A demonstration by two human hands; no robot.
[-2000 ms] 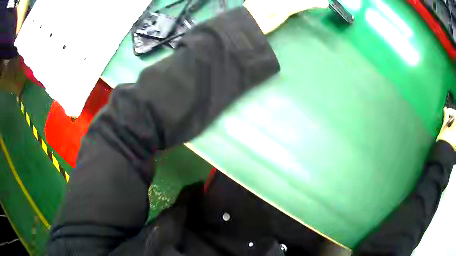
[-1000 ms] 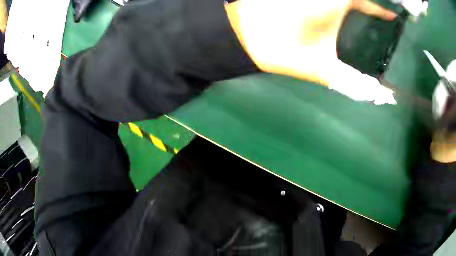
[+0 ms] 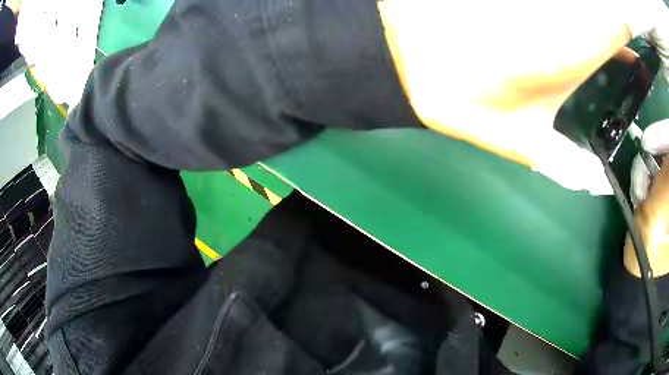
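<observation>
My left hand (image 3: 506, 80), washed out by glare with white-covered fingertips, is at the upper right. It grips a thin black phone housing frame (image 3: 603, 102). The frame's dark solid end is beside my fingers, and a slim rail runs down along the right side. My right hand (image 3: 647, 198), partly cut off by the right edge, has white-covered fingers closed around a thin silver tool (image 3: 637, 134). The tool is close to the frame; its tip is hard to make out, and contact cannot be told.
The green mat (image 3: 440, 198) lies under my hands, its pale front edge running diagonally towards the lower right. A white sheet (image 3: 62, 44) is at the upper left. Stacked black parts with pale lines (image 3: 26, 242) stand at the lower left. Green floor shows yellow-and-black tape.
My left hand has come from the top edge down and right, now with a black frame. My right hand has moved from the far right edge to beside the frame with the silver tool.
</observation>
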